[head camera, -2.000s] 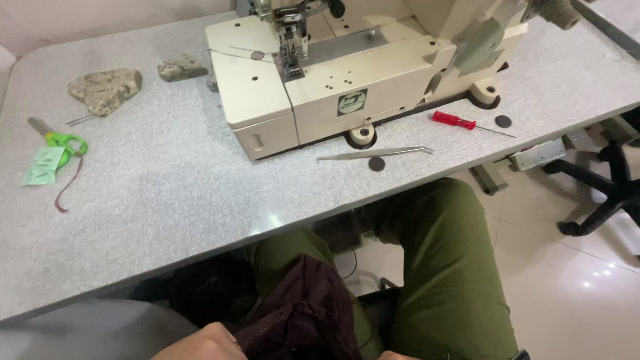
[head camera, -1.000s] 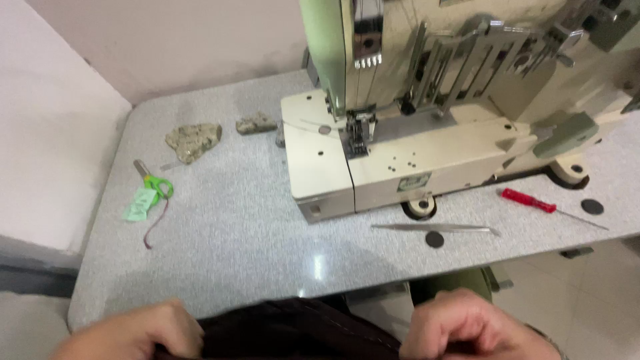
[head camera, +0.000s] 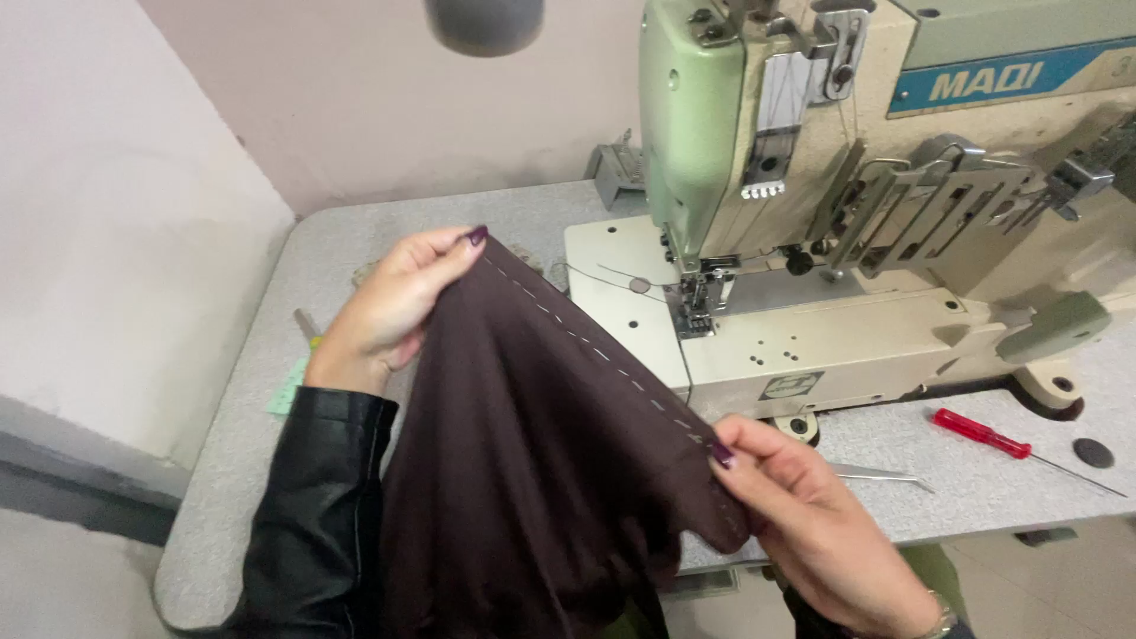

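Observation:
A dark brown fabric piece (head camera: 532,426) hangs between my two hands, its top edge stretched in a slant with a dashed line of light stitches along it. My left hand (head camera: 399,297) pinches the upper left corner between thumb and finger. Lower down on the right, my right hand (head camera: 790,497) pinches the same edge, and fabric folds droop below it. Behind the cloth stands a green and cream MAQI industrial sewing machine (head camera: 825,355), its presser foot (head camera: 697,315) above the bed and thread tails lying on the bed's left end.
On the grey tabletop (head camera: 240,426) lie a red-handled screwdriver (head camera: 981,433), metal tweezers (head camera: 874,475) partly behind my right hand, and a dark round disc (head camera: 1093,453). Scissors (head camera: 306,327) with a green tag (head camera: 286,386) are partly hidden by my left arm. A wall borders the table.
Both hands have risen from the table's front edge with the brown fabric, which is now spread out with its stitched edge showing. The view has tilted up.

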